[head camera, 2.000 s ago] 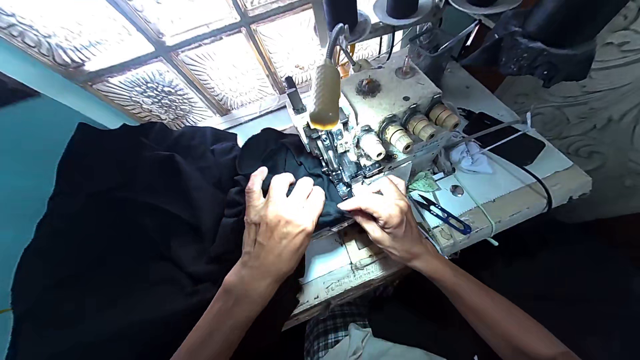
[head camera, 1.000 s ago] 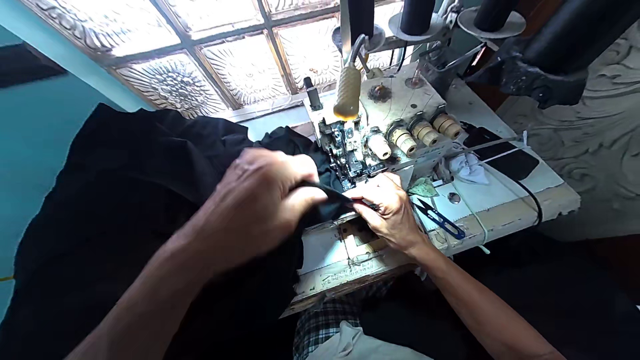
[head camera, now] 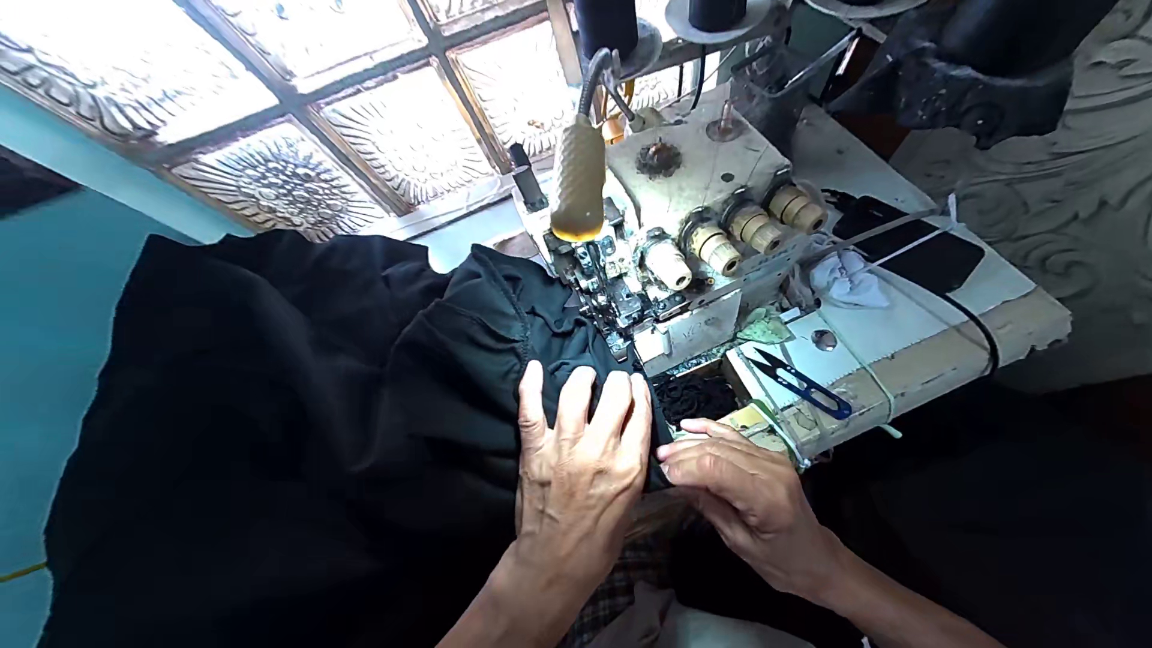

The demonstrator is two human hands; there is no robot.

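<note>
Black fabric (head camera: 360,360) spreads from the left up to the needle area of an overlock sewing machine (head camera: 693,171). My left hand (head camera: 580,459) lies palm down on the fabric just in front of the presser foot, fingers slightly spread and pointing at the machine. Close to its right, my right hand (head camera: 742,490) pinches the fabric's edge between thumb and fingers at the front of the table. A gathered seam runs through the cloth beyond my left fingertips. The lamp (head camera: 579,180) lights the needle area, whose finest parts cannot be made out.
Blue thread snips (head camera: 801,382) lie on the worktable (head camera: 936,360) right of the machine, by a white crumpled cloth (head camera: 848,277) and a black flat item (head camera: 909,243). Black scraps (head camera: 693,396) fill a gap before the machine. Thread cones (head camera: 715,13) stand behind; a glass-block window (head camera: 288,180) is at back left.
My left hand, raised and blurred with cloth at its fingers a second ago, now rests flat on the fabric. My right hand has moved from beside the presser foot toward the table's front edge.
</note>
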